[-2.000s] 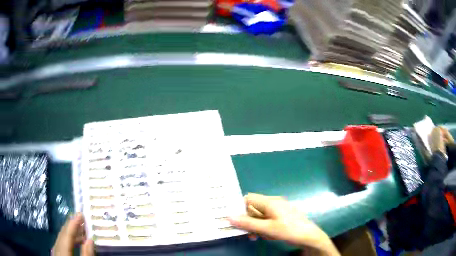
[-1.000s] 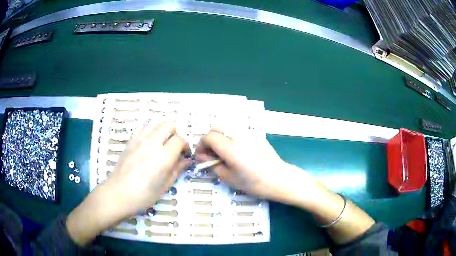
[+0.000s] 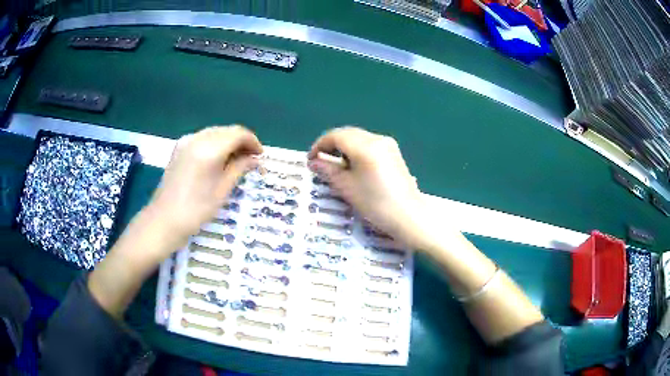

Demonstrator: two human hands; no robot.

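A white slotted board (image 3: 351, 294) lies on the green bench in front of me, with rows of dumbbell-shaped slots. Small round metal parts (image 3: 268, 242) sit in many slots of its middle columns. My left hand (image 3: 209, 176) is over the board's upper left, fingertips bent down near the top rows; whether it holds a part cannot be told. My right hand (image 3: 367, 176) is over the upper right, fingers curled around a thin pale pick stick (image 3: 332, 158). The board's top corners are partly hidden by my hands.
A black parts tray (image 3: 73, 194) heaped with silver parts is at left. A red bin (image 3: 599, 275) and another parts tray (image 3: 639, 294) are at right. Dark fixture strips (image 3: 235, 53) lie on the belt beyond a pale rail (image 3: 485, 219). Stacked boards (image 3: 621, 73) stand at upper right.
Both hands have moved from the board's middle up to its top rows and apart. More metal parts show in the middle columns. The camera view has shifted and tilted.
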